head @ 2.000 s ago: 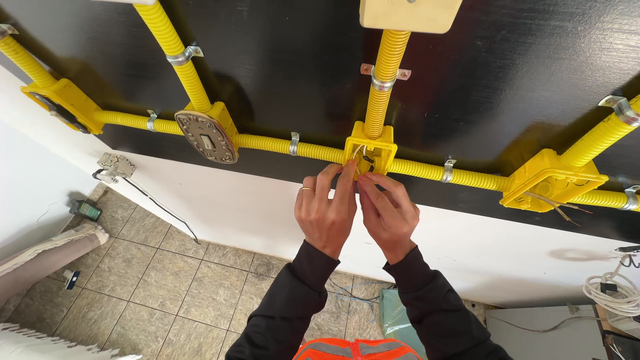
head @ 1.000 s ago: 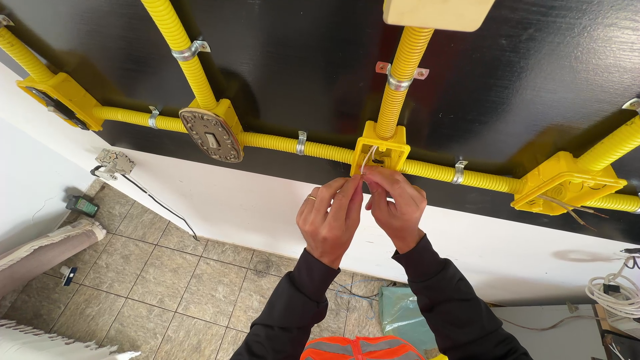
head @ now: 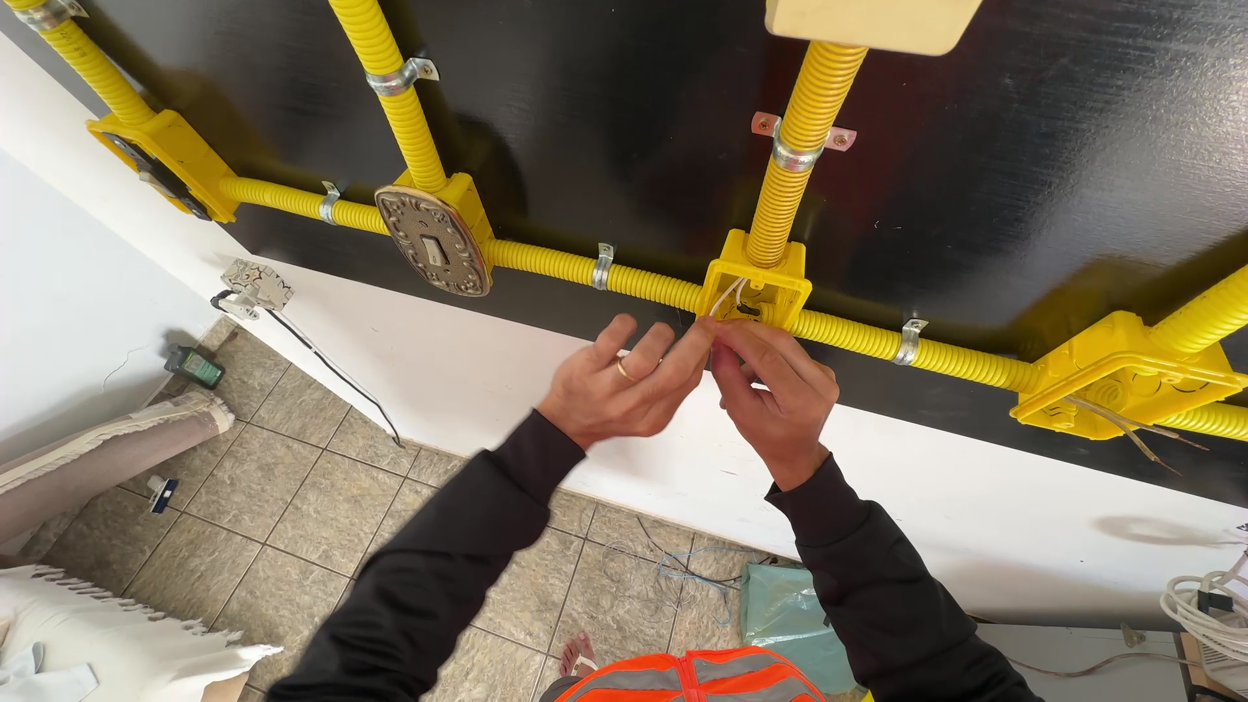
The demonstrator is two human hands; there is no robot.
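My left hand (head: 634, 382) and my right hand (head: 777, 390) meet just below a yellow electrical box (head: 801, 283) on the black panel. Their fingertips pinch the end of a white wire (head: 723, 295) that comes out of this box. A ring is on a finger of my left hand, and its other fingers are spread. The fingertips hide the wire's end. A dark wire end (head: 749, 309) shows inside the box. Yellow corrugated conduit (head: 807, 107) enters from above, and more runs to both sides.
A bronze-coloured switch plate (head: 434, 241) covers a box to the left. To the right, wires (head: 1121, 419) stick out of a larger yellow box (head: 1072, 375). Metal clamps (head: 912, 341) hold the conduit. A teal plastic bag (head: 790, 614) lies on the tiled floor, and coiled white cable (head: 1204, 619) is at lower right.
My left hand has turned flatter, with its other fingers spreading away from the fingertips. Both hands sit slightly lower at the box than two seconds ago.
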